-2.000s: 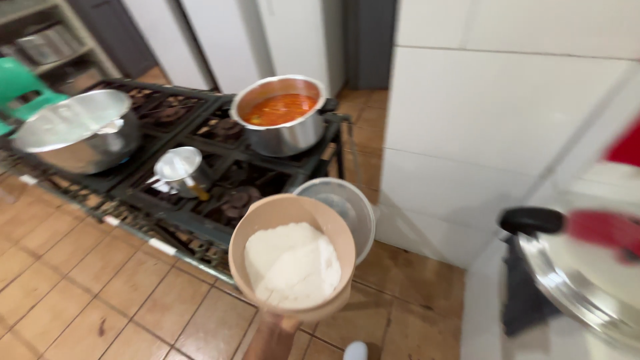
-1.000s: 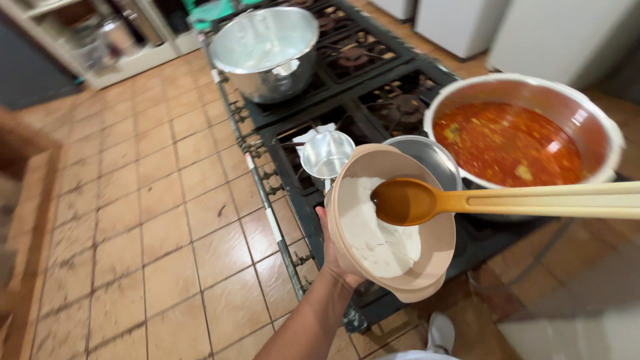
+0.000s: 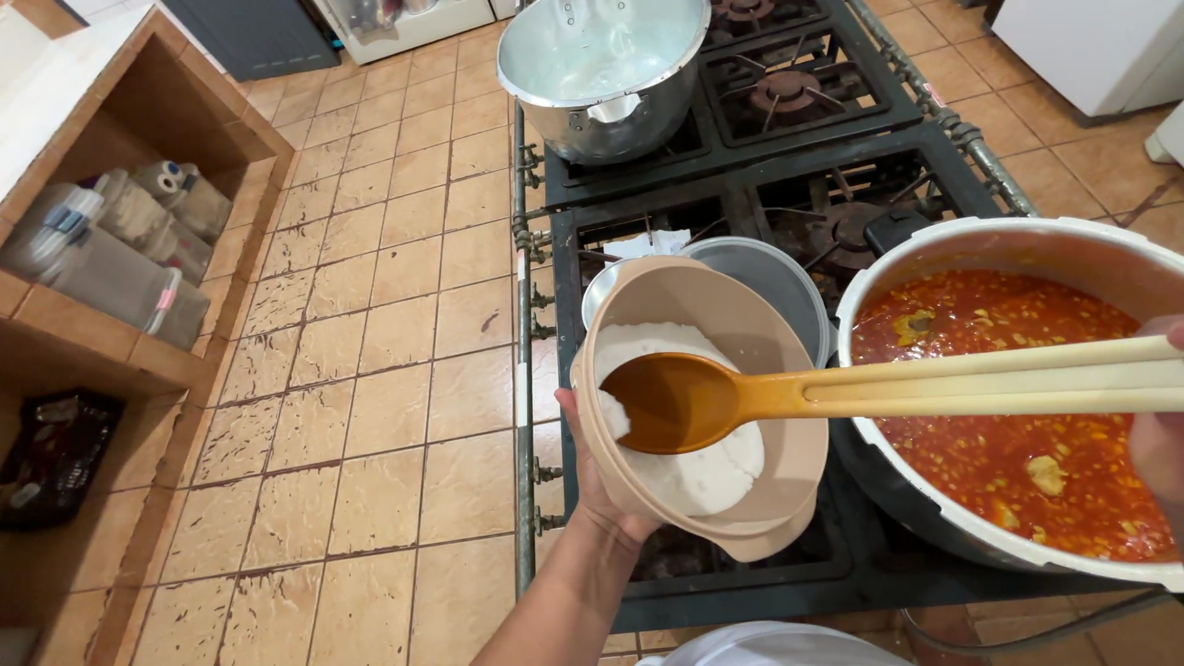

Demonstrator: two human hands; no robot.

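Observation:
My left hand (image 3: 606,495) grips the left side of a beige plastic bowl (image 3: 786,462), tilted and part-filled with a white granular substance (image 3: 712,476). My right hand (image 3: 1161,453), cut off by the right edge, holds the pale handle of an orange-brown plastic spoon (image 3: 680,402). The spoon's bowl lies inside the beige bowl, its edge touching the white substance. Under the spoon handle, at the right, a large metal pot (image 3: 865,444) holds red stew (image 3: 971,481) with chopped pieces. A grey round lid or dish (image 3: 786,287) shows behind the beige bowl.
The black gas stove (image 3: 592,199) carries a large aluminium pot (image 3: 638,120) at the back, and a small metal vessel (image 3: 599,291) is partly hidden by the beige bowl. Tiled shelves (image 3: 120,342) with plastic containers (image 3: 111,250) stand at the left. Tiled floor (image 3: 370,416) lies between.
The view has swung round and come closer to the stove. Two seconds ago no spoon showed over the beige bowl; one second ago it was there, and now its edge meets the white substance.

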